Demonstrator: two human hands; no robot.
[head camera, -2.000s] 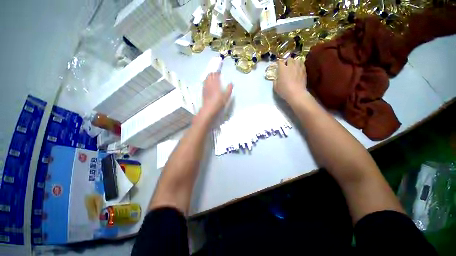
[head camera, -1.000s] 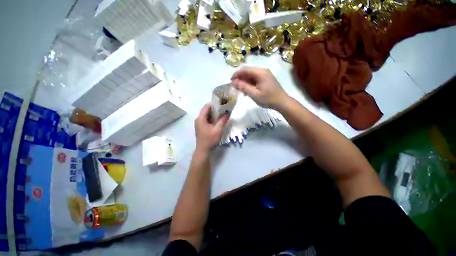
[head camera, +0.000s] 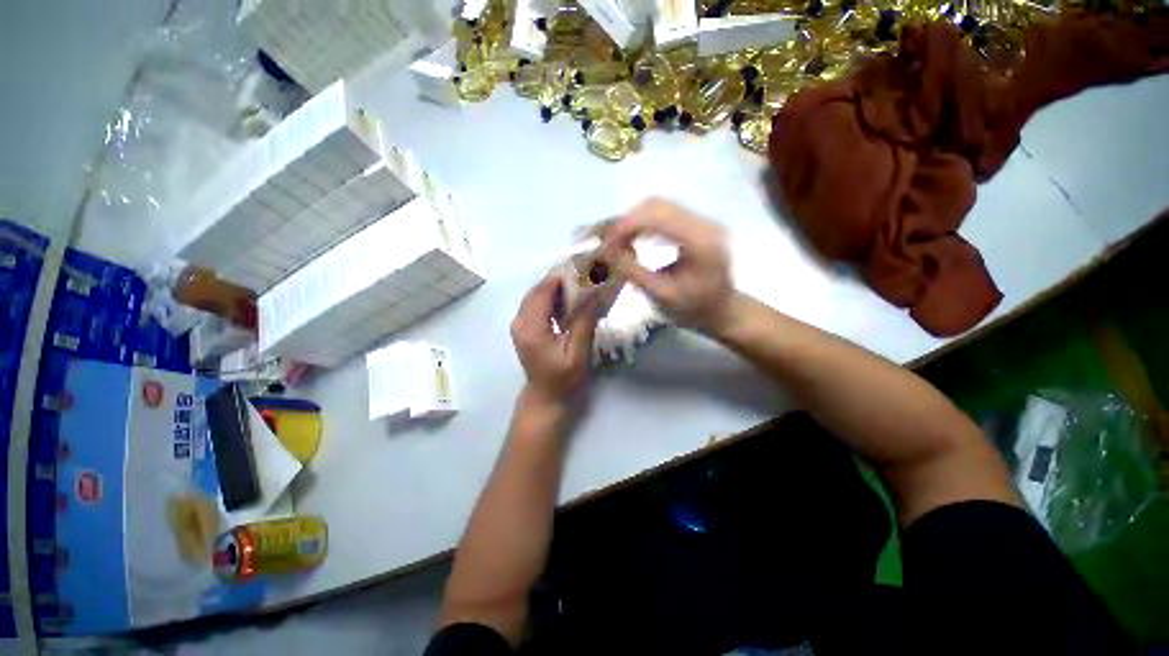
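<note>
My left hand (head camera: 554, 344) holds an open white carton (head camera: 580, 285) upright over the middle of the table. The dark cap of a bottle (head camera: 597, 272) shows in its open top. My right hand (head camera: 677, 267) is at the carton's top edge with its fingers bent, slightly blurred; whether it grips a flap or something else is not clear. Slim white inserts (head camera: 627, 336) with dark tips lie fanned on the table just below and behind my hands, partly hidden by them. Two white cartons (head camera: 413, 381) lie to the left of my left forearm.
Packed cartons (head camera: 368, 285) stand in rows at left. Gold bottles (head camera: 615, 109) and loose cartons lie at the back. A rust-brown cloth (head camera: 885, 180) lies at right. A yellow can (head camera: 272, 549), a black flat object (head camera: 232, 449) and a light blue carton (head camera: 122, 500) are at lower left.
Since two seconds ago, both hands have come back from the bottle pile and the carton heap to the middle. Over the last second, my right hand has closed in on the carton's top.
</note>
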